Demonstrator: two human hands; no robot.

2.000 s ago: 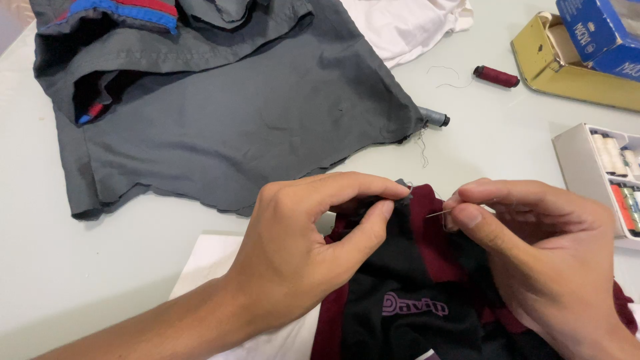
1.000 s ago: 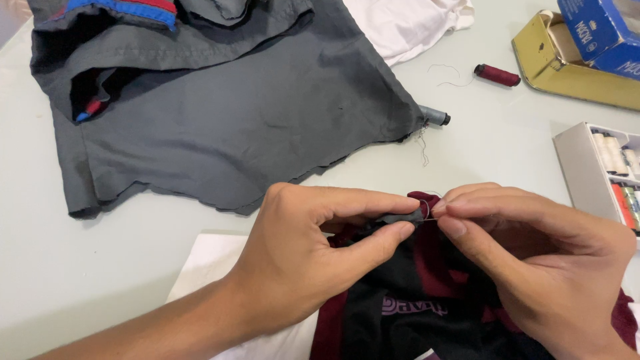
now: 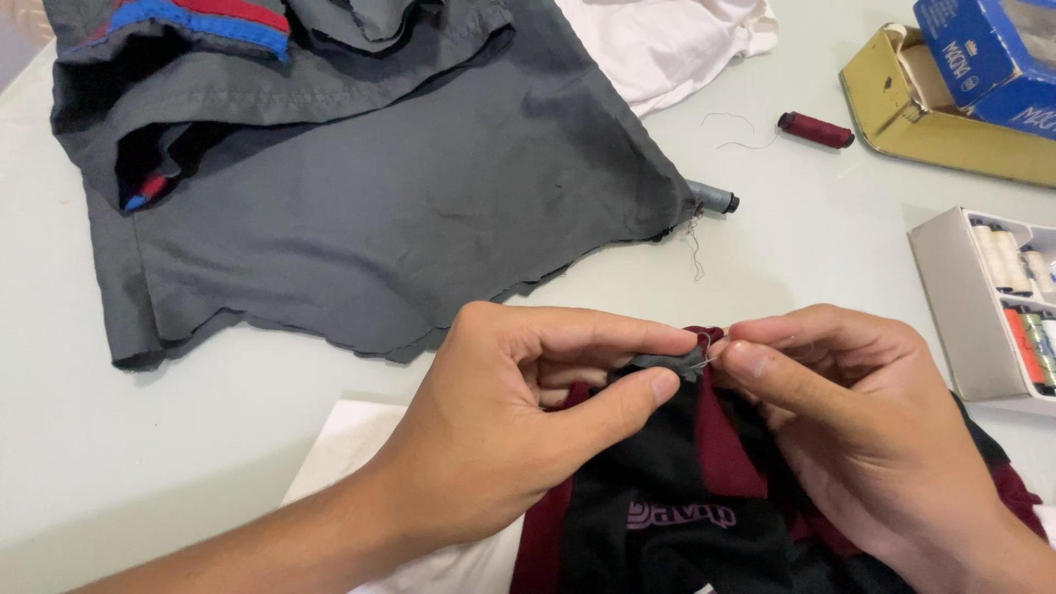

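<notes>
A black and maroon garment (image 3: 652, 528) with purple lettering lies below my hands, its top edge raised between them. My left hand (image 3: 528, 404) pinches a small dark grey piece of fabric (image 3: 670, 363) at that edge between thumb and forefinger. Close by on the right, my right hand (image 3: 833, 404) has thumb and forefinger together on a thin sewing needle (image 3: 706, 363), whose tip points toward the grey piece. A fine thread loops over the maroon fabric at the fingertips. The other fingers of both hands are curled.
A large grey garment (image 3: 371, 214) covers the upper left of the table. Beyond it lie white fabric (image 3: 668, 41), a grey thread spool (image 3: 714, 198) and a maroon spool (image 3: 815, 130). At the right are a yellow tin (image 3: 949, 136), a blue box (image 3: 973, 66) and a white box of spools (image 3: 940, 305).
Two seconds ago the needle stood apart from the grey fabric; my right hand has since moved left, close to my left fingertips. The lettered part of the garment has folded partly over.
</notes>
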